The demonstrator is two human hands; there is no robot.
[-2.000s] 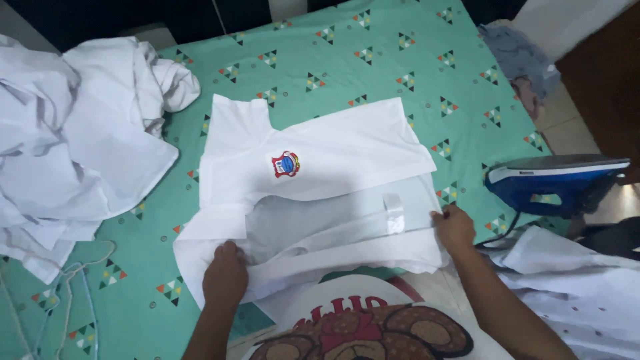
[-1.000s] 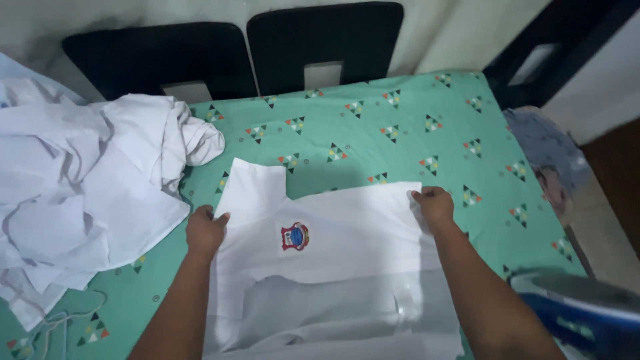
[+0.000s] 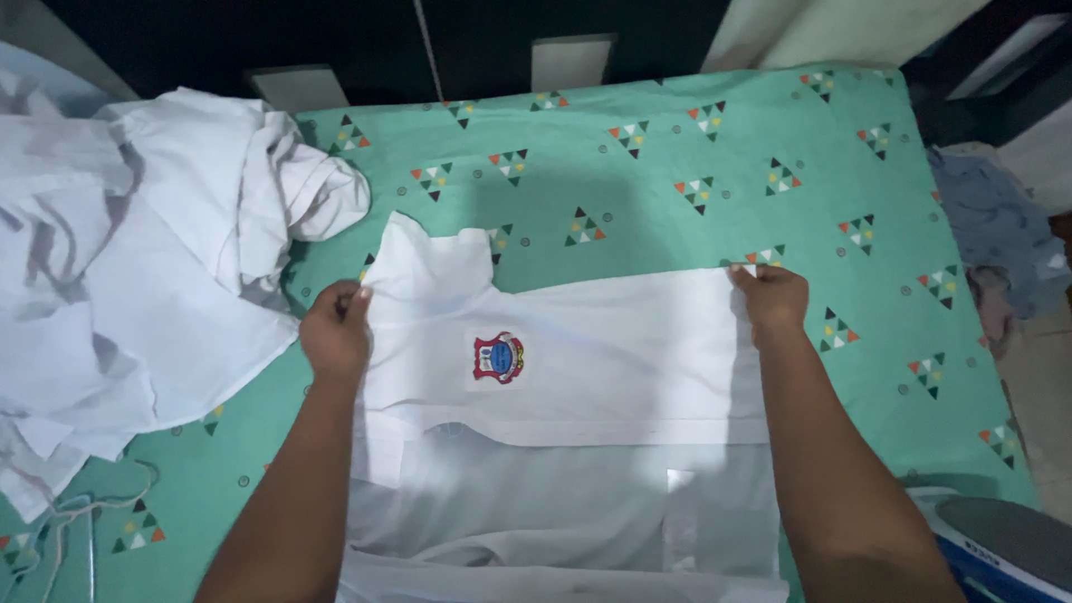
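Observation:
A white short-sleeved shirt with an embroidered badge lies spread on a green patterned cloth, its front open toward me. My left hand pinches the shirt's edge at the shoulder, beside the sleeve. My right hand grips the far corner of the hem between thumb and fingers. Below the badge runs the front edge of the panel, and the thinner inside of the shirt shows beneath it, with a small pale tag.
White crumpled garments are heaped at the left, with cords near them. A blue clothes iron stands at the lower right. Dark panels border the far edge. Bluish clothing lies beyond the right edge.
Both hands have moved from the shirt's near edge to its far side, then slightly nearer with the shirt. The view has tilted toward the dark panels.

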